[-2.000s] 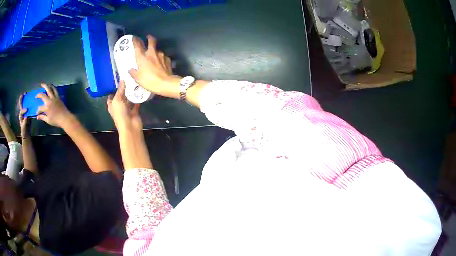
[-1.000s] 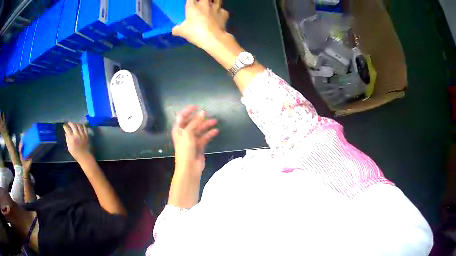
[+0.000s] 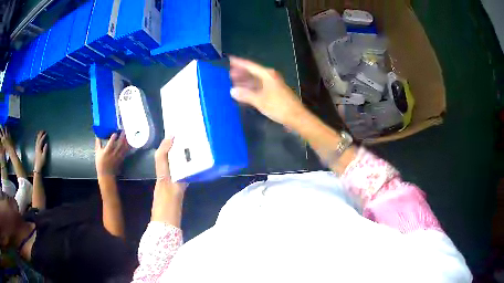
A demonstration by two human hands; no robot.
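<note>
A blue retail box with a white face is held tilted above the bench in front of me. My left hand grips its lower left edge, with the thumb on the white face and the other fingers hidden. My right hand is beside the box's upper right corner with its fingers apart; it looks empty and slightly blurred. A white oval device lies on the bench left of the held box, against an open blue box.
Blue boxes stand in a row at the far left of the green bench. A brown carton at the right holds bagged white pieces and a yellow-and-black item. A neighbouring worker's hand touches near the open blue box.
A blue-and-white box is now in my left hand. My right hand has come back from the far row towards me and to the right. The neighbour's hand has moved to the open box.
</note>
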